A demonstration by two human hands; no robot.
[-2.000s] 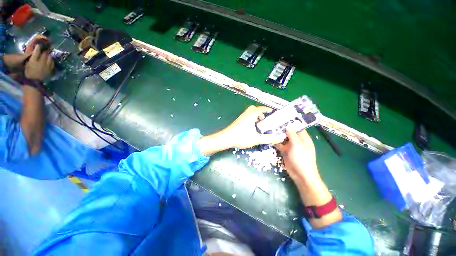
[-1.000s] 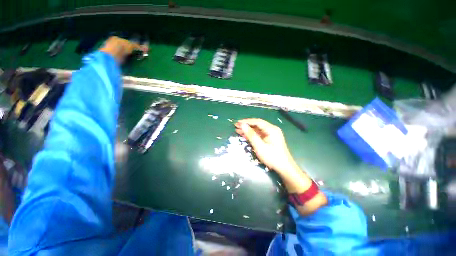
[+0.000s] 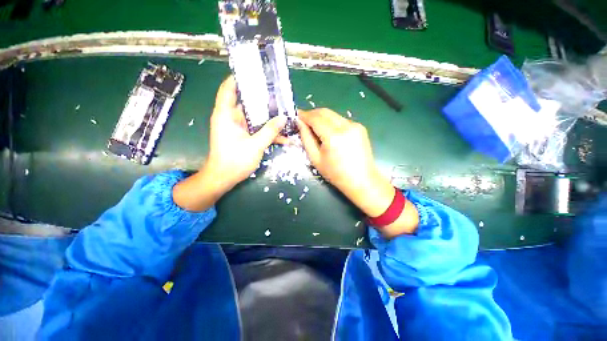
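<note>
A half-assembled phone unit is held upright in the view by my left hand, which grips its lower end. My right hand is at the phone's lower right corner, thumb and fingertips together there; whether they pinch a film tab is too small to tell. A second phone unit lies on the green mat to the left. Tiny white flakes lie heaped on the mat below my hands, some scattered singly.
A pale rail runs behind the phone. A thin black stick lies near it. Phones stand on the green belt, one at upper right. A blue bin and clear plastic bags are at right.
My left hand has come back from the belt and now holds a phone unit in front of me. My right hand has moved to its lower corner. The view has shifted.
</note>
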